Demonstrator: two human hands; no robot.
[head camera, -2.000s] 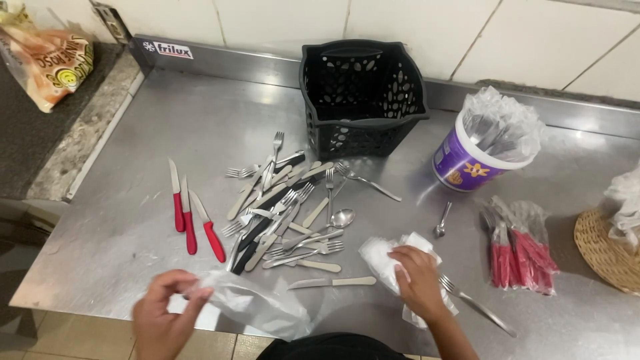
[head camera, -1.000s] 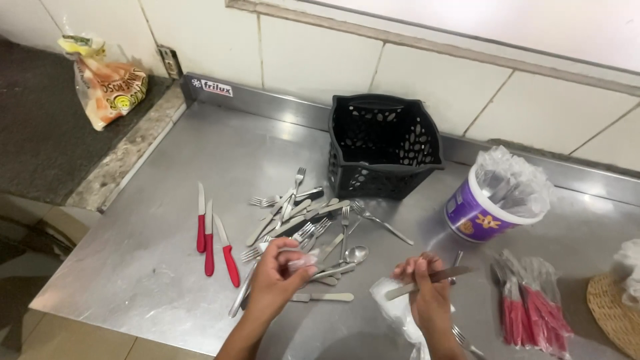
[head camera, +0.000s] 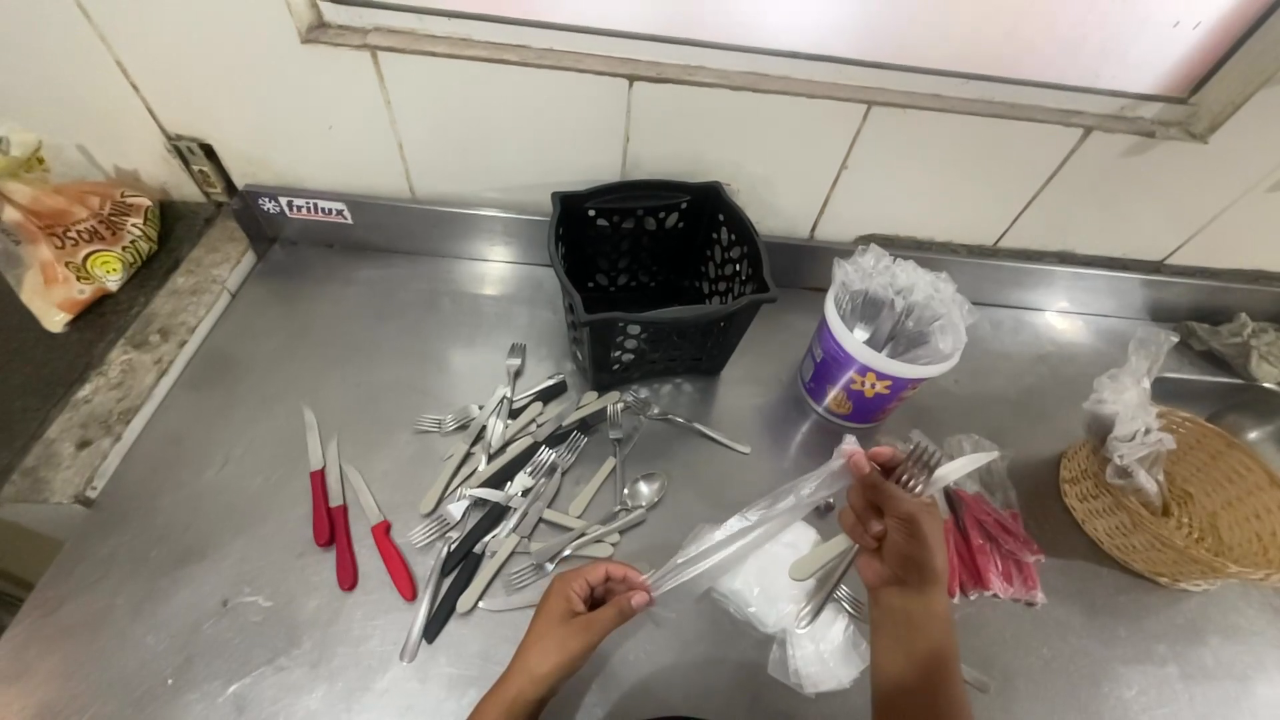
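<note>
My left hand (head camera: 597, 612) pinches one end of a stretched clear plastic bag (head camera: 750, 522). The bag's other end is pinched in my right hand (head camera: 890, 520), which also grips a fork (head camera: 916, 467) and a table knife with a pale handle (head camera: 820, 556). Beneath that hand lie a stack of clear bags (head camera: 775, 580) and another fork (head camera: 850, 602), partly hidden. Beside my left hand spreads a loose pile of forks, spoons and knives (head camera: 520, 480). Several red-handled knives (head camera: 340, 530) lie apart on the left.
A black plastic basket (head camera: 655, 345) stands against the steel backsplash. Right of it is a purple tub (head camera: 855, 380) of bagged cutlery. Bagged red-handled cutlery (head camera: 990, 540) and a wicker basket (head camera: 1190, 500) holding a plastic bundle are farther right. A food bag (head camera: 90, 245) sits far left.
Two seconds ago my right hand was on the stack of bags; a second ago it held a knife. Now it holds a fork too, and a bag is stretched between my hands.
</note>
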